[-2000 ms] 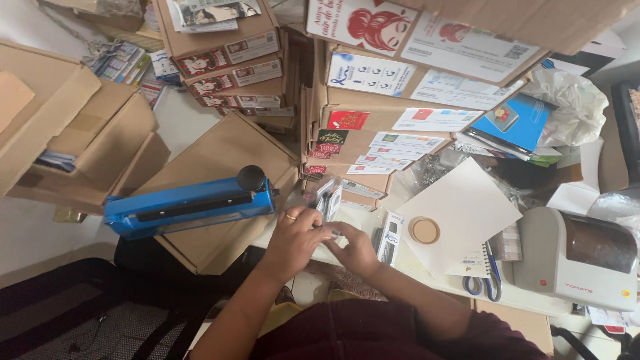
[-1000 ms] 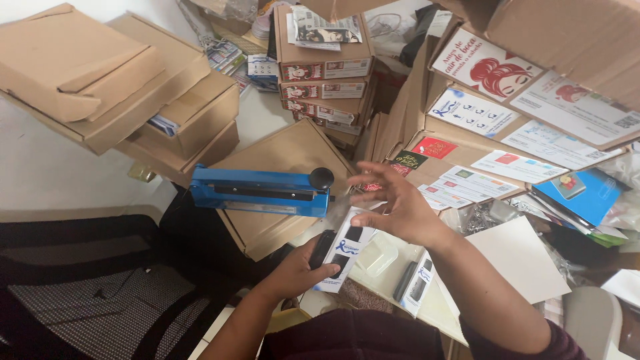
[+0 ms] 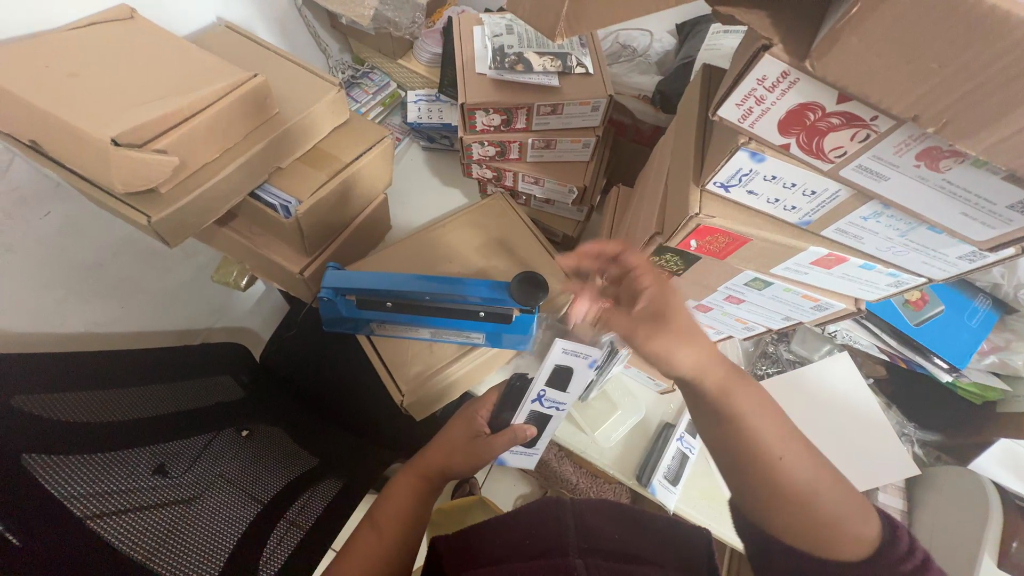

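My left hand (image 3: 472,432) holds a bundle of printed white cards (image 3: 552,400) with black combs, its thumb across the front card near a blue ribbon print. Dark comb-like pieces stick out at the bundle's left side. Above and right of the bundle, my right hand (image 3: 620,296) is raised and blurred, fingers spread, beside the round black knob of a blue impulse sealer (image 3: 432,308). That sealer rests on a flat cardboard box (image 3: 464,240). Another card with a black comb (image 3: 676,464) lies on the white table, right of a clear plastic container (image 3: 608,412).
Cardboard boxes (image 3: 264,160) are stacked at the left, more boxes (image 3: 532,112) at the back, and a tall labelled stack (image 3: 768,264) at the right. A white sheet (image 3: 840,420) and blue folder (image 3: 944,320) lie right. A black mesh chair (image 3: 160,464) stands at lower left.
My right hand has moved up, away from the card bundle it was close to a second ago. The left hand still holds the bundle. The view has swung left since the earliest frame.
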